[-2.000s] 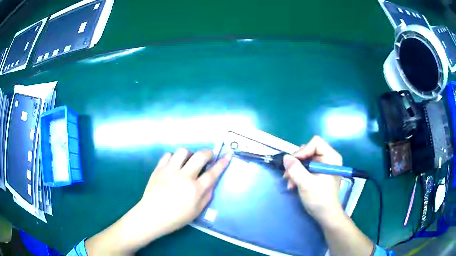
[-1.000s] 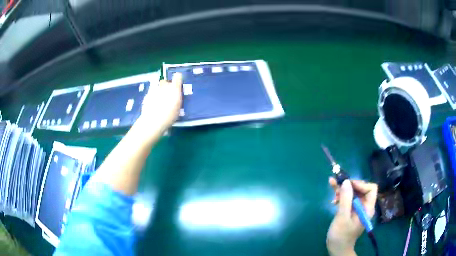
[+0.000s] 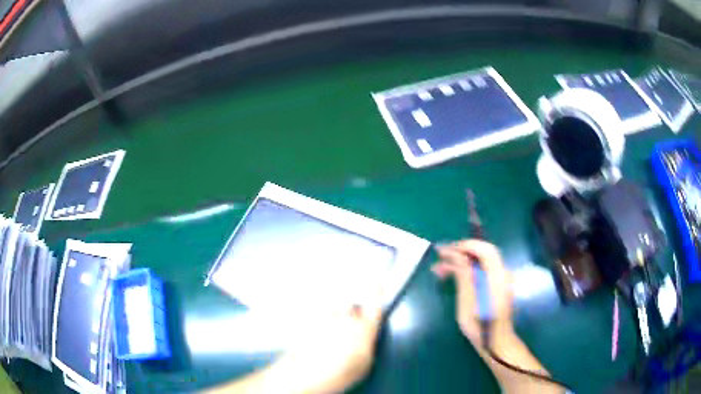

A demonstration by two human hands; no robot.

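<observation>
A panel sheet (image 3: 307, 246) with a pale border lies or is held tilted in front of me, its face glaring white. My left hand (image 3: 338, 346) is at its lower edge, blurred, with a fingertip over the border; it seems to grip the sheet. My right hand (image 3: 484, 288) holds the soldering iron (image 3: 475, 219) to the right of the sheet, tip pointing up and away, touching nothing. Part of the iron's handle is hidden by the hand.
Another panel (image 3: 461, 115) lies at the rear centre-right. More panels lie rear left and right. A blue parts bin (image 3: 141, 315) and stacked panels (image 3: 23, 292) are at left. A white round head (image 3: 580, 142), black stand (image 3: 565, 238) and blue tray (image 3: 684, 192) are at right.
My left hand has come back from the rear row to the front with a panel sheet. A panel now lies further right at the rear. My right hand still holds the iron, now more upright.
</observation>
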